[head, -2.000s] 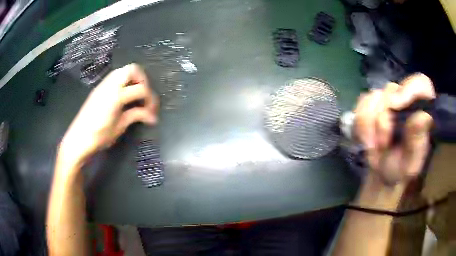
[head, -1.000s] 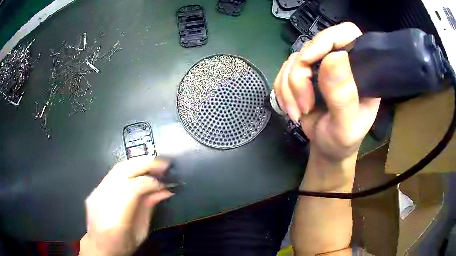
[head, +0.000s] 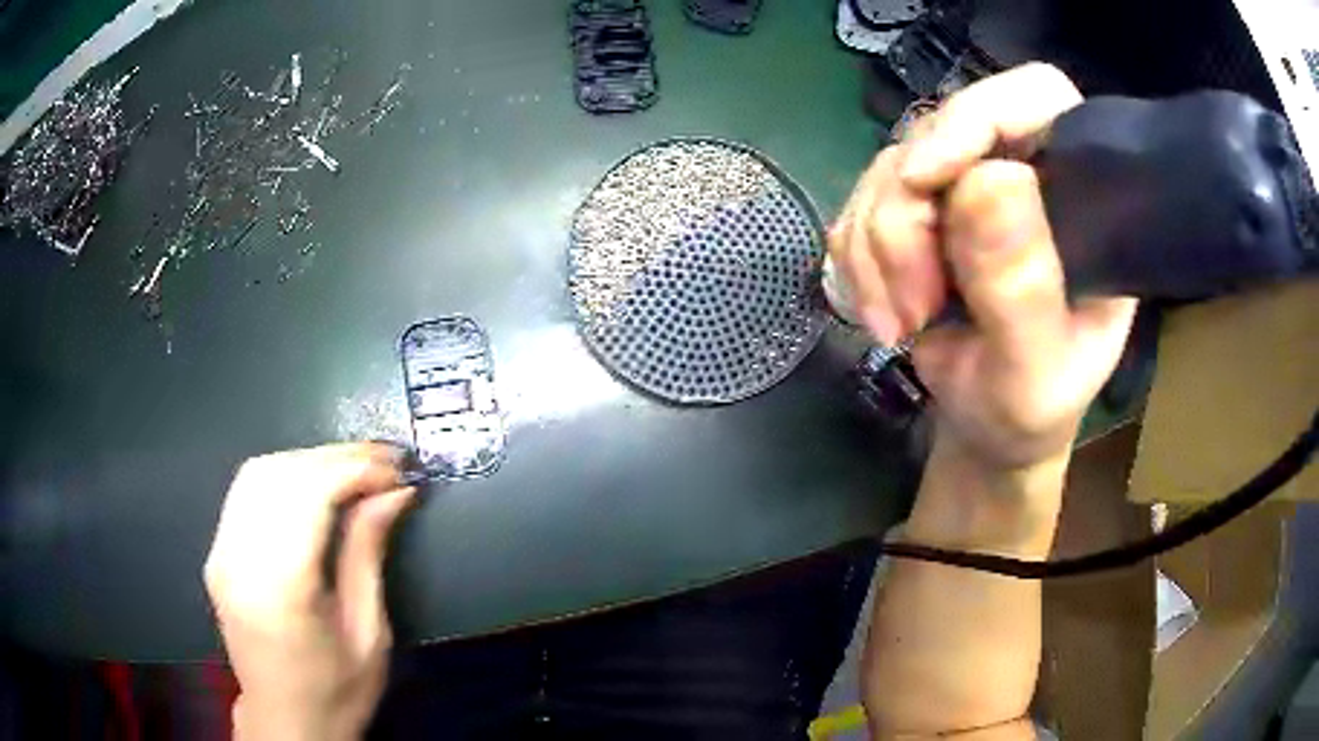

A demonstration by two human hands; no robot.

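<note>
A black plastic housing [head: 453,394] lies flat on the dark green bench, its slotted inside facing up. My left hand [head: 326,528] is at its lower left corner, thumb and forefinger nearly together; a small dark thing shows at the fingertips, too unclear to tell whether it is held or is the housing's edge. My right hand [head: 984,261] grips the dark electric screwdriver [head: 1179,196], its pale collar pointing left at the right rim of the round screw tray [head: 702,275]. The screwdriver's bit is hard to make out. Small screws cover the tray's upper left part.
Thin metal pins [head: 239,174] lie scattered at upper left, beside a tangled heap [head: 65,162]. Another ribbed housing [head: 613,55] lies above the tray. A pile of dark parts [head: 926,44] is at upper right. The black cord [head: 1099,557] crosses my right forearm. An open cardboard box [head: 1230,405] is at right.
My left hand has moved down to the housing's lower left corner, uncovering more of the housing. The bench things have shifted slightly right and up in view. My right hand still holds the screwdriver.
</note>
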